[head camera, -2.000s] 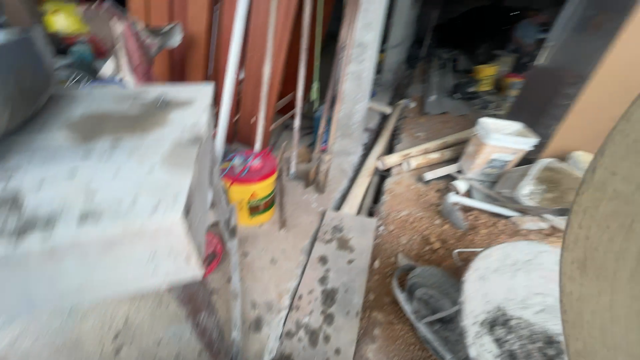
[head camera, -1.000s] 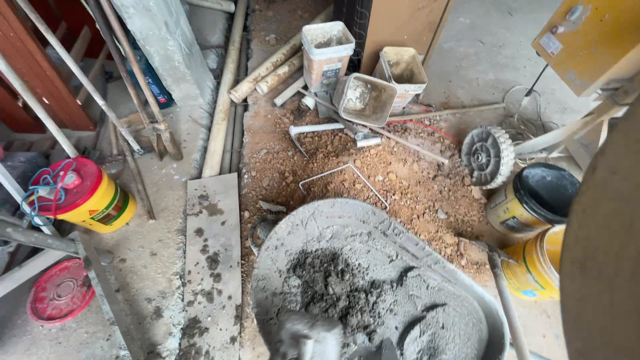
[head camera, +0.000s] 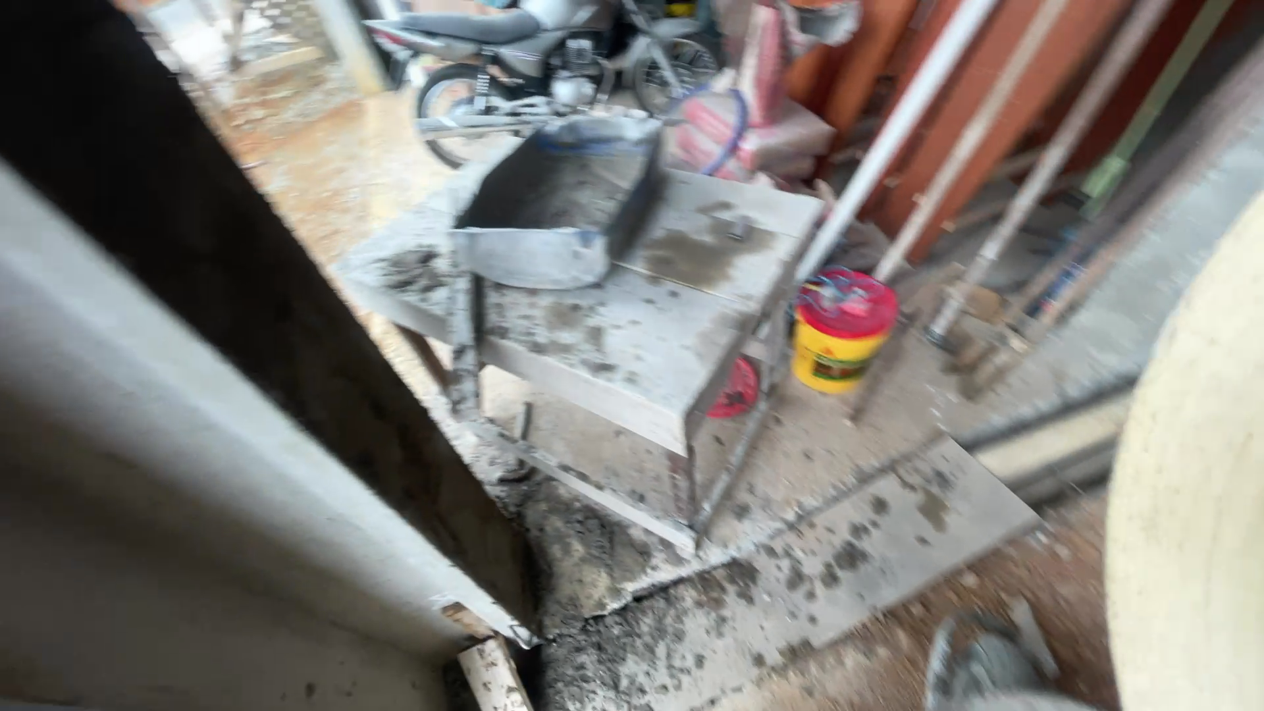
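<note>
Neither my left hand nor my right hand shows in the head view now. A grey mortar trough (head camera: 538, 259) stands on a mortar-spattered work table (head camera: 632, 395) at the upper middle, with wet patches and crumbs of mortar around it. To the right of the table, on the floor, sits a yellow bucket (head camera: 834, 360) with a red lid. A blurred grey object (head camera: 992, 667) lies on the soil at the bottom right.
A wall edge (head camera: 267, 434) fills the left side. A spattered board (head camera: 859, 553) lies on the ground at lower right. Long poles (head camera: 904, 128) lean near reddish boards. A motorcycle (head camera: 553, 59) stands behind the table. A pale rounded surface (head camera: 1195, 474) blocks the right edge.
The view has swung left, away from the wheelbarrow of mortar seen one second ago, to the table. The trough on the table now shows in full.
</note>
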